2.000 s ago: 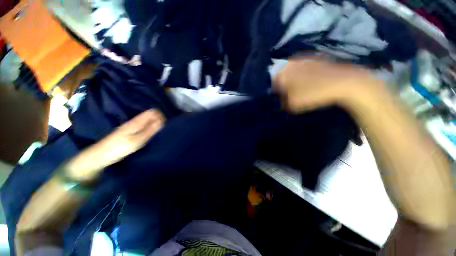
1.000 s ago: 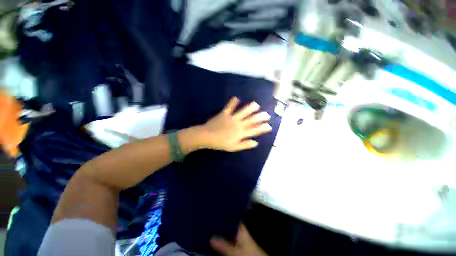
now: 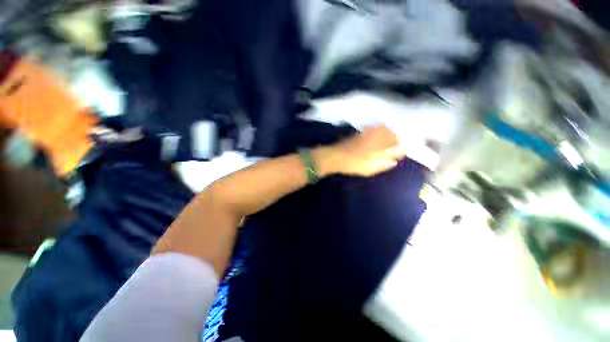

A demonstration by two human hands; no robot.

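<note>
A large navy garment panel (image 3: 328,234) lies over the white machine table left of the needle area and hangs over the front edge. My left hand (image 3: 364,152) is at the panel's far edge, fingers together and pointing right; blur hides whether it grips the cloth. The sewing machine head (image 3: 522,133), pale with a blue stripe, stands to the right of my left hand. The presser foot area (image 3: 485,194) is blurred, just right of the panel's edge. My right hand is not in view.
Navy cloth is heaped at the back (image 3: 214,73) and lower left (image 3: 100,234). Pale grey cloth (image 3: 394,43) lies behind. An orange piece (image 3: 43,110) is at the left. Scissors (image 3: 558,257) with green and yellow handles rest on the machine bed, right.
The view has shifted, so the machine appears further right. My left hand, spread flat on the panel before, is now at its far edge with fingers together. My right hand has left the view.
</note>
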